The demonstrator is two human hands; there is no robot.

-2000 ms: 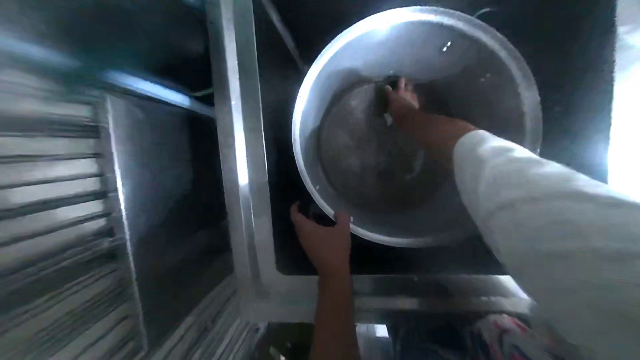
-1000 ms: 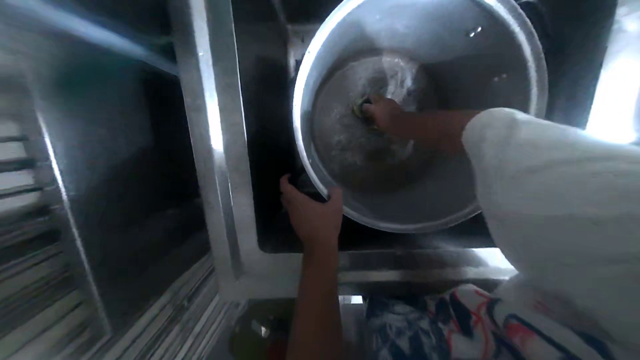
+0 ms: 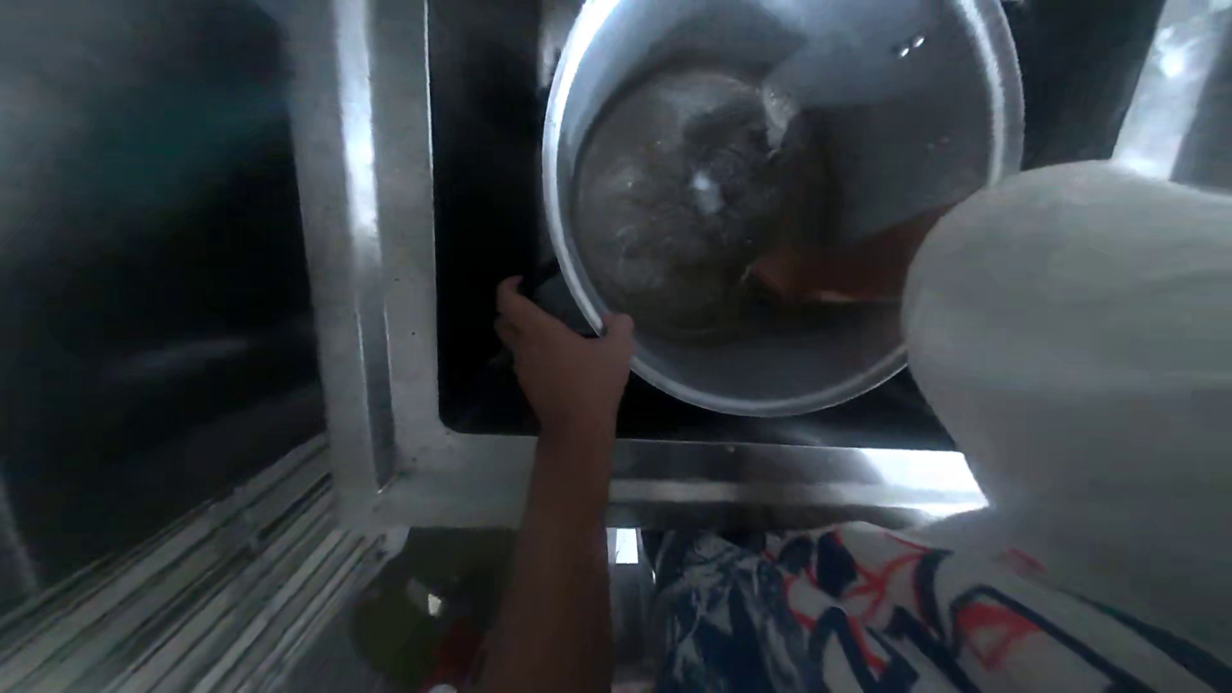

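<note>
A large round metal pot [image 3: 770, 390] with some liquid in its bottom stands inside a metal sink basin. My left hand [image 3: 568, 361] grips the pot at its lower left rim, thumb over the edge and fingers around the outside, by what looks like a dark handle. My right hand [image 3: 784, 274] reaches down inside the pot at its lower middle, the forearm coming over the right rim from a pale sleeve [image 3: 1068, 289]. Its fingers are dark and blurred, so whether they hold anything is not visible. The liquid's surface is rippled around it.
The sink's metal edge [image 3: 770, 467] runs between the pot and my patterned clothing [image 3: 866, 606]. Another metal ledge [image 3: 371, 241] runs along the left, with slatted metal racking [image 3: 221, 568] at the lower left. A dark green object [image 3: 404, 606] lies below the sink edge.
My right hand has moved within the pot, from its upper part through its middle to the lower part. My left hand has stayed at the lower left rim. The view has shifted.
</note>
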